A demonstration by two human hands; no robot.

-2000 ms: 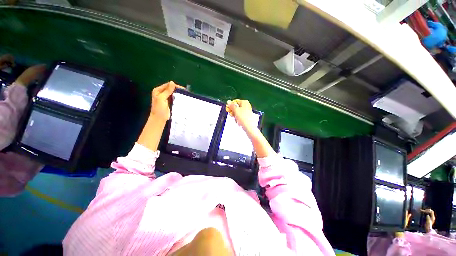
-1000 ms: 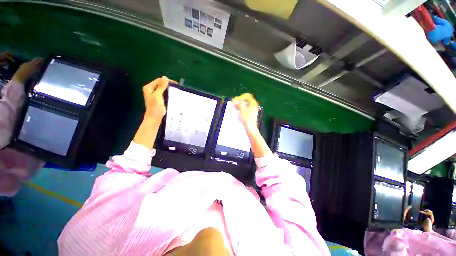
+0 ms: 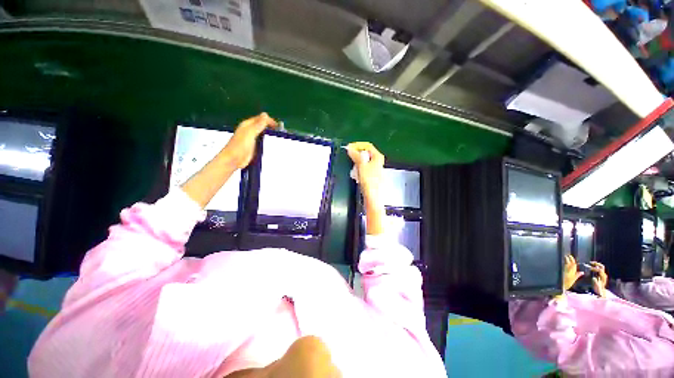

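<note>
Two tablets lie side by side in a black tray. The left tablet shows a pale screen with small icons, partly covered by my left forearm. The right tablet shows a blank white screen. Both have pale handwritten marks at the lower corner. My left hand is at the top edge between the two tablets, with fingers bent; whether it pinches something is unclear. My right hand is just right of the right tablet's top corner, fingers pinched around a small pale thing too small to name.
A tray with two tablets stands close on the right, beside a thick black tray stack with dark screens on its right. Another tray is at the far left. Another worker's hands are at far right. A shelf edge runs behind.
The view has shifted to the right. My left hand has moved from the left tablet's outer top corner to the top between the tablets. My right hand has moved off the right tablet to beside its corner.
</note>
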